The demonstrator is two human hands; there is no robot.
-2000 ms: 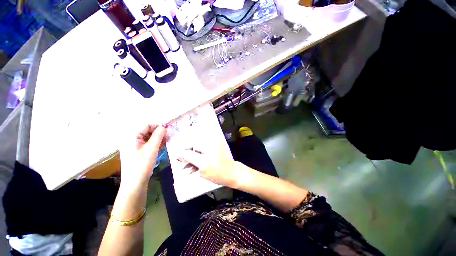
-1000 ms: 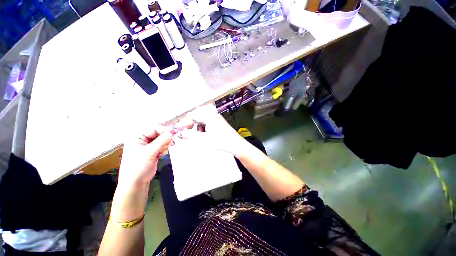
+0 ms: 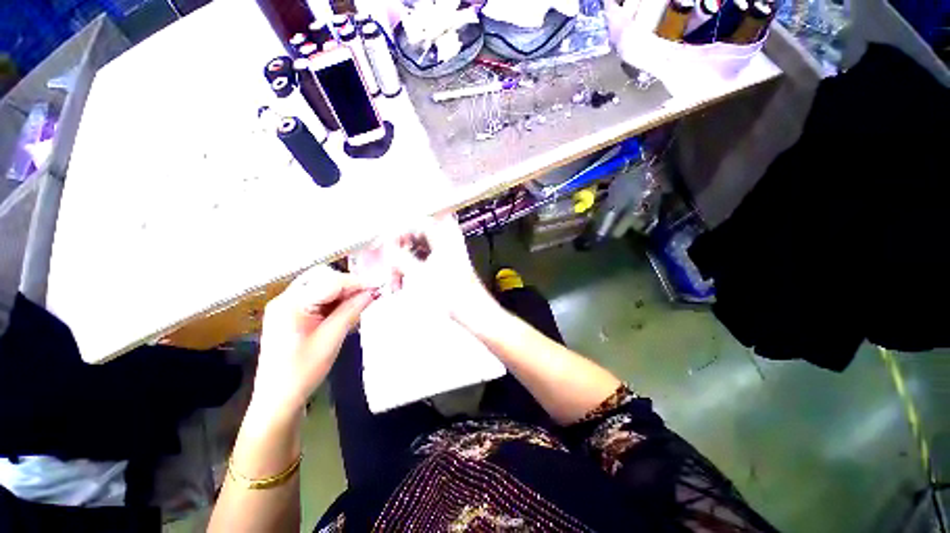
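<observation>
The whitish lap board [image 3: 427, 359] reaches from the table's front edge down over my lap, with its near end bare. My left hand [image 3: 323, 312] is at the board's left edge, thumb and forefinger pinched together. My right hand [image 3: 438, 276] is over the board's upper part, fingers bent towards the left fingertips. Both hands are bare. The fingertips and the area between them are washed out and blurred, so I cannot tell whether a needle, thread or small item is held.
The white table [image 3: 198, 198] carries dark and pale spools [image 3: 309, 152], a smartphone [image 3: 347, 96] on a round stand, and a grey mat [image 3: 542, 115] with tangled threads. A pale pink spool basket [image 3: 708, 57] stands at the back right. Black cloth hangs right [image 3: 833, 208] and left [image 3: 94, 401].
My right hand has moved from the middle of the board up towards the table edge, beside my left fingertips. My left fingertips have shifted slightly right and down. The view has shifted slightly.
</observation>
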